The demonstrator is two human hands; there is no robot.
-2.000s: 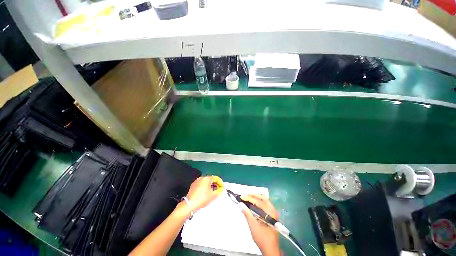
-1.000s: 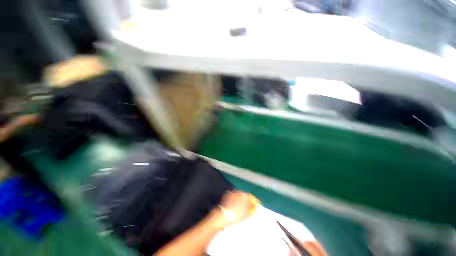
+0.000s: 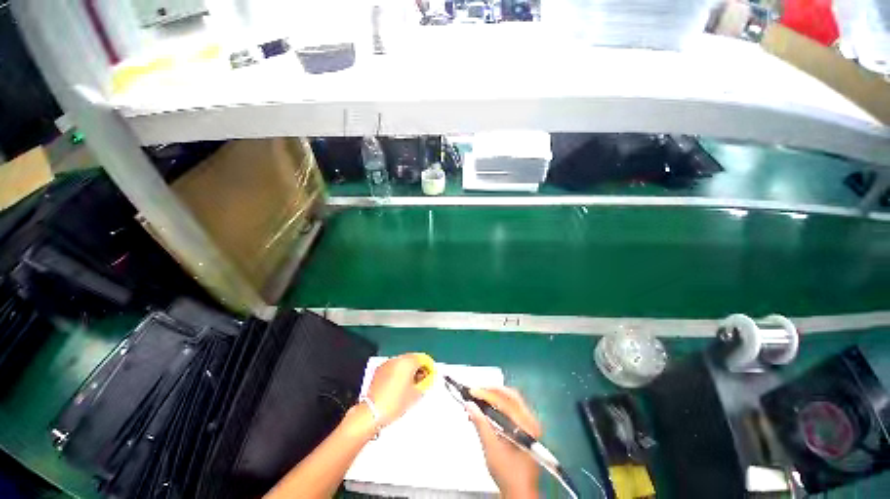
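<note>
A stack of plain white rectangular panels (image 3: 424, 443) lies in front of me on the green bench. My left hand (image 3: 395, 387) rests at its upper left, fingers curled, with yellow (image 3: 424, 370) at the fingertips; whether it grips anything is hidden. My right hand (image 3: 509, 429) holds a black pen-like soldering iron (image 3: 488, 410), its thin tip pointing up and left over the white stack, close to the left fingertips. A pale cord trails from the iron toward the bottom edge.
Black panels (image 3: 293, 400) are piled at left. A clear round container (image 3: 630, 357), iron stand with yellow sponge (image 3: 631, 479), solder spool (image 3: 759, 341) and fan (image 3: 825, 429) stand at right. A white shelf (image 3: 507, 115) spans above the green belt (image 3: 586, 258).
The view swung left in a blur, then came back to nearly the same place. Both hands stay over the white stack, and the iron is still in my right hand.
</note>
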